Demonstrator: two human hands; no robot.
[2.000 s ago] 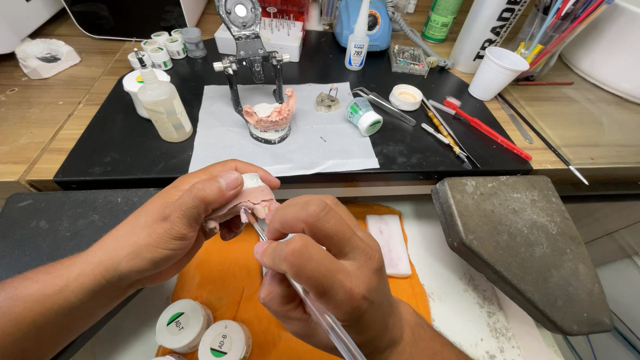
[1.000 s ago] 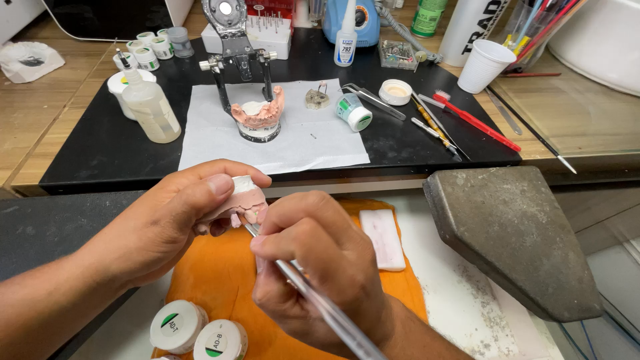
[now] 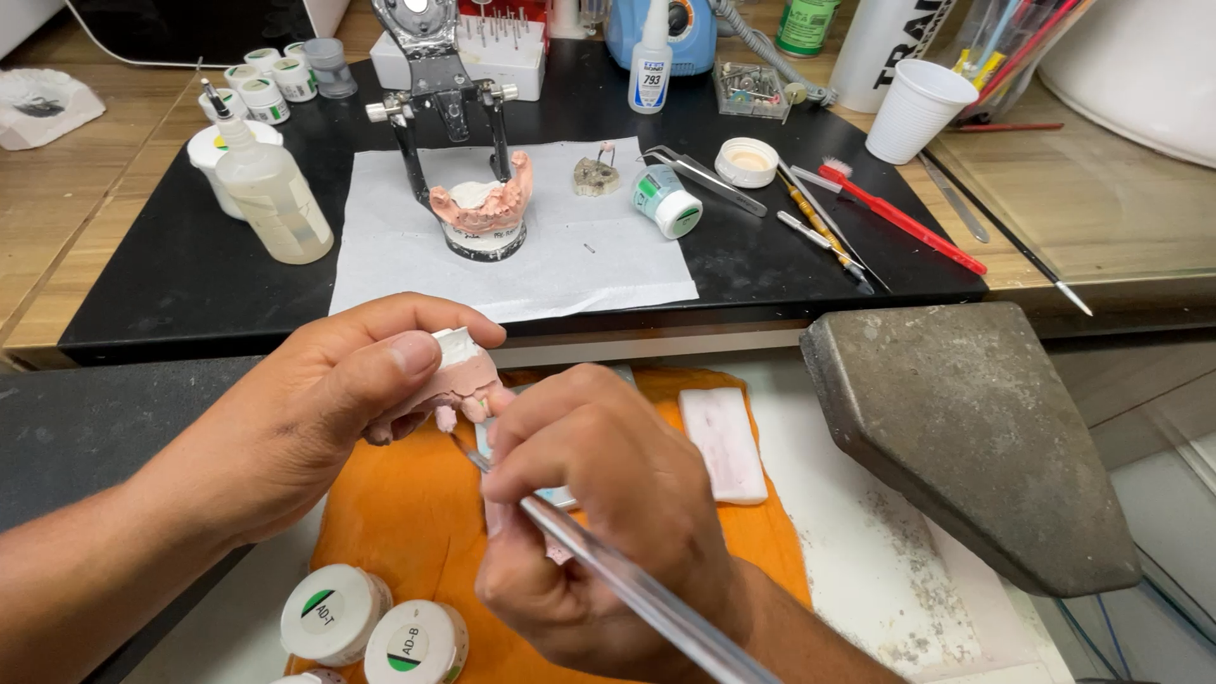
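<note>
My left hand (image 3: 323, 408) grips a pink and white dental cast (image 3: 461, 375), its teeth turned downward. In my right hand (image 3: 608, 475) is a fine brush with a clear handle (image 3: 627, 570), its tip just below a tooth of the cast; whether they touch I cannot tell. Partly behind the right hand, a glass or plastic plate (image 3: 560, 496) lies on an orange cloth (image 3: 399, 503). Two lidded jars (image 3: 334, 613) stand at the cloth's lower left, and a white block (image 3: 724, 445) lies at its right. Beyond the hands, an articulator (image 3: 432, 71) bears another pink cast (image 3: 489, 209).
A clear dropper bottle (image 3: 275, 204) stands at the back left. Tweezers (image 3: 712, 180), a tipped jar (image 3: 668, 201), a red toothbrush (image 3: 902, 218) and slim tools lie on the black board (image 3: 579, 123). A grey armrest pad (image 3: 959, 427) juts in at right, near my right forearm.
The brush tip has moved from against the cast's teeth to just below them. My left hand still holds the cast.
</note>
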